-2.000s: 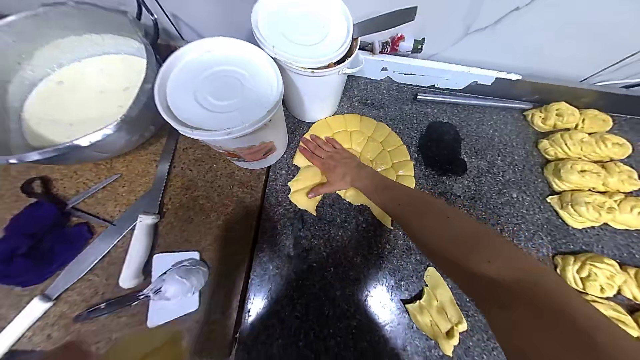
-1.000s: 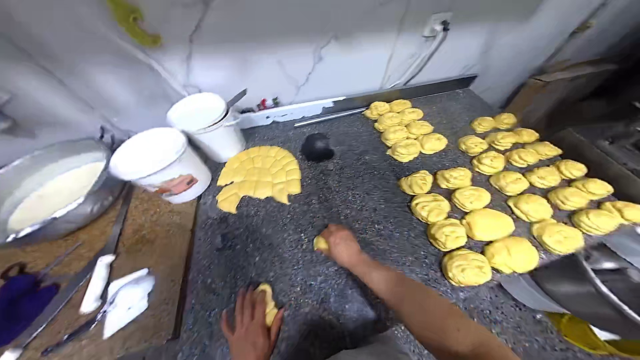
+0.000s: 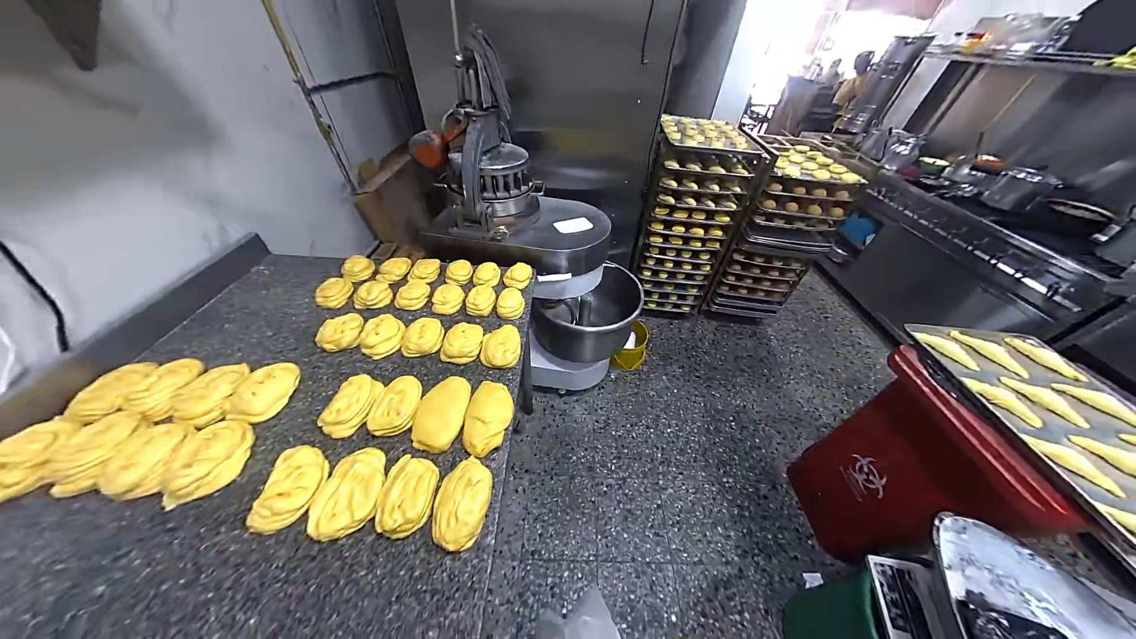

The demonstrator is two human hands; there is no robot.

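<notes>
Neither of my hands shows in the head view now, so what they hold is hidden. Shaped pieces of yellow dough (image 3: 346, 493) lie in rows along the right part of the speckled stone worktop (image 3: 133, 577). Further left, more folded dough pieces (image 3: 142, 457) lie close together, several touching one another. Smaller dough rounds (image 3: 422, 271) stand in rows at the worktop's far end.
A floor mixer (image 3: 586, 319) stands beyond the worktop, with a yellow bucket (image 3: 632, 348) beside it. Loaded tray racks (image 3: 688, 217) stand further back. To the right are a red bin (image 3: 905, 470), a tray of long dough pieces (image 3: 1038, 390), a green container (image 3: 830, 608) and a stove (image 3: 976, 257).
The view has swung far to the right. Both hands, seen on the worktop one second ago with dough at them, are out of view.
</notes>
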